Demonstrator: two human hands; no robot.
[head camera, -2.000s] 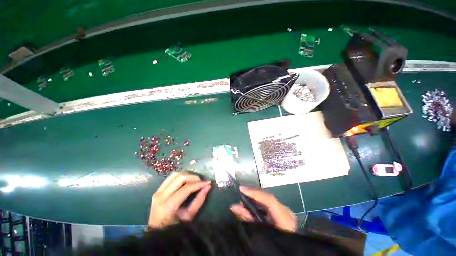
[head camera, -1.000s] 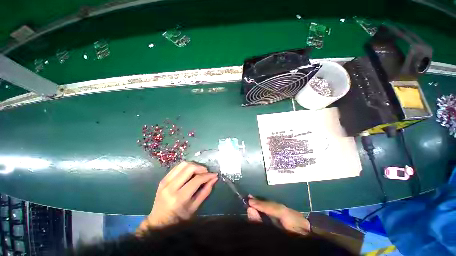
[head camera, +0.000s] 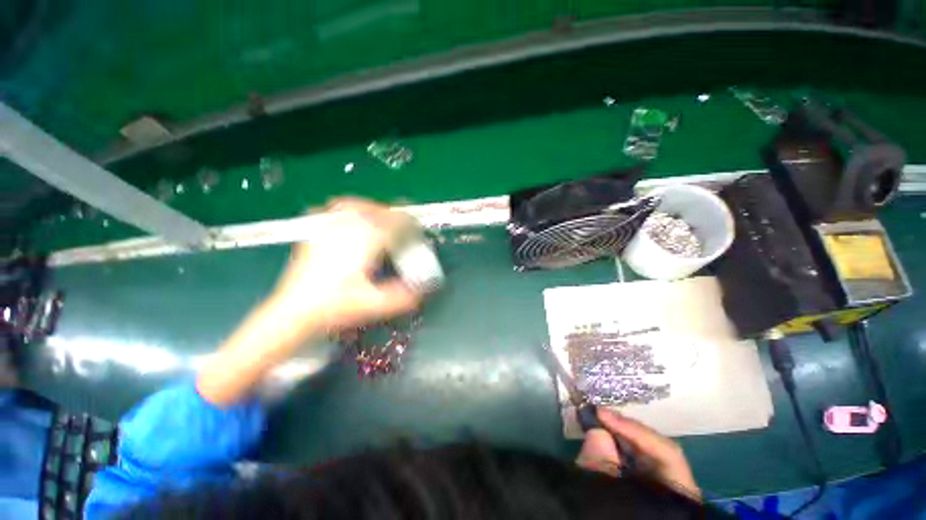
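Note:
My left hand (head camera: 345, 266) is blurred, raised over the bench's far left part near the belt edge. It holds a whitish, blurred circuit board (head camera: 416, 264) at its fingertips. My right hand (head camera: 638, 450) holds the soldering iron (head camera: 589, 414) by its dark handle, at the front edge of the pale card (head camera: 711, 381). The thin metal tip points up and left beside the dark rows of small pieces (head camera: 615, 368) on the card. The pile of small red components (head camera: 381, 355) lies below my left hand, which partly hides it.
The fume fan (head camera: 579, 232), the white tub (head camera: 678, 232) and the black soldering station (head camera: 777, 259) with its yellow sponge (head camera: 859, 256) stand behind the card. A pink device (head camera: 854, 417) lies at right. Green boards (head camera: 644, 133) lie on the belt. Black key-like trays (head camera: 76, 462) are at lower left.
My left hand has moved up and away toward the belt with the board, which lay on the bench before. My right hand with the iron has shifted right, to the card. The view has shifted.

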